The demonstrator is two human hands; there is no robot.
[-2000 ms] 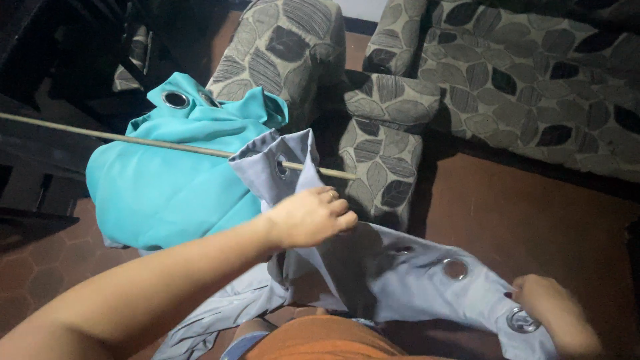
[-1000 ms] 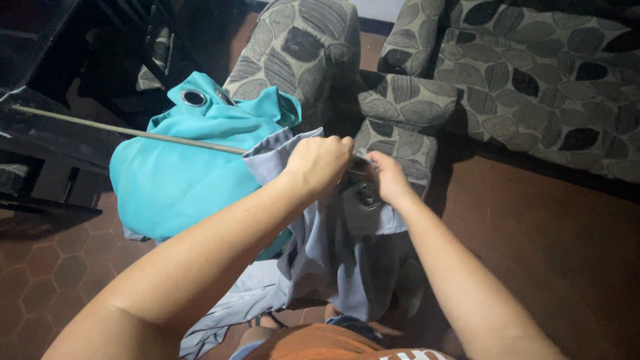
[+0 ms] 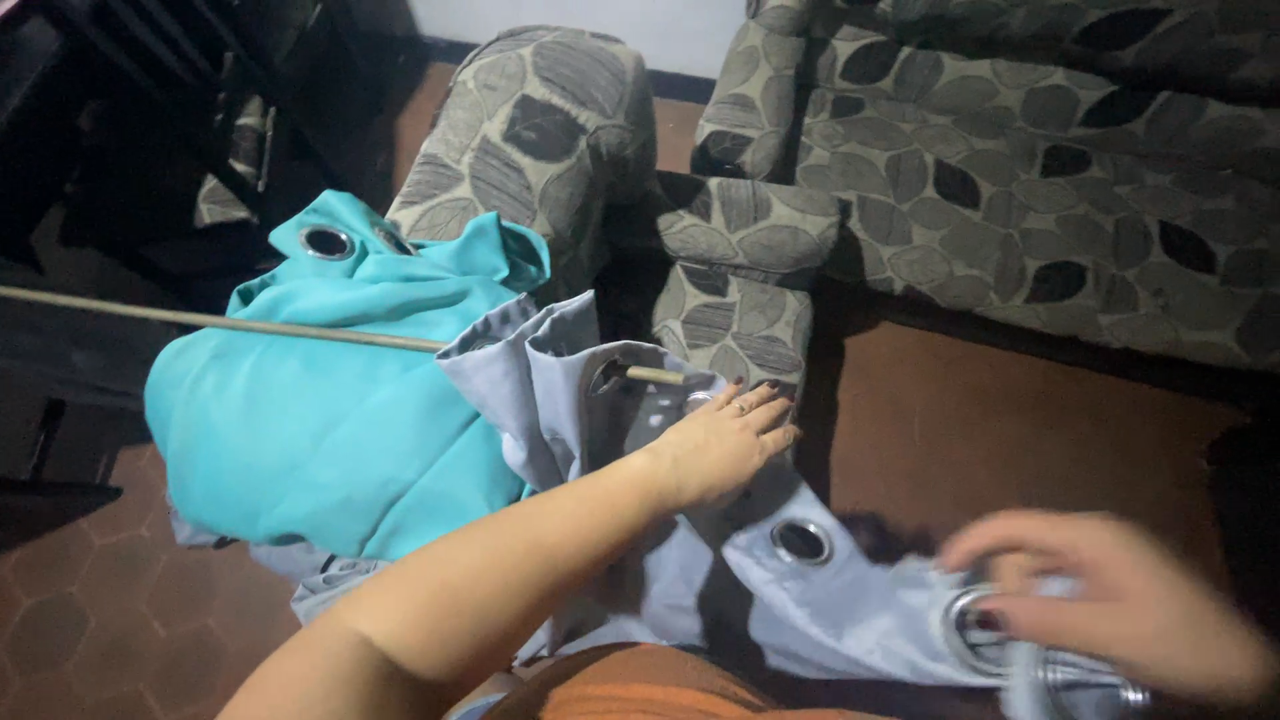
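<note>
A grey grommet curtain (image 3: 570, 400) hangs in folds on a thin rod (image 3: 220, 322), whose tip pokes out through a metal grommet (image 3: 607, 376). Just beyond that tip, my left hand (image 3: 725, 440) lies over the curtain's top edge, fingers extended; whether it pinches the cloth is hidden. At the lower right my right hand (image 3: 1090, 600), blurred, grips the curtain's header beside another grommet (image 3: 975, 628). Between the hands the header stretches with a further grommet (image 3: 800, 541) showing. A turquoise grommet curtain (image 3: 330, 430) is bunched under the rod, on the left.
A leaf-patterned armchair (image 3: 540, 120) stands behind the turquoise curtain. Along the upper right runs a matching sofa (image 3: 1000, 170). Dark furniture (image 3: 100, 150) fills the upper left. Reddish floor tiles (image 3: 110, 590) show at the lower left.
My right hand has moved from beside my left hand at the rod's tip out to the lower right, with the curtain's header spread between them. More folds of grey cloth now show on the rod.
</note>
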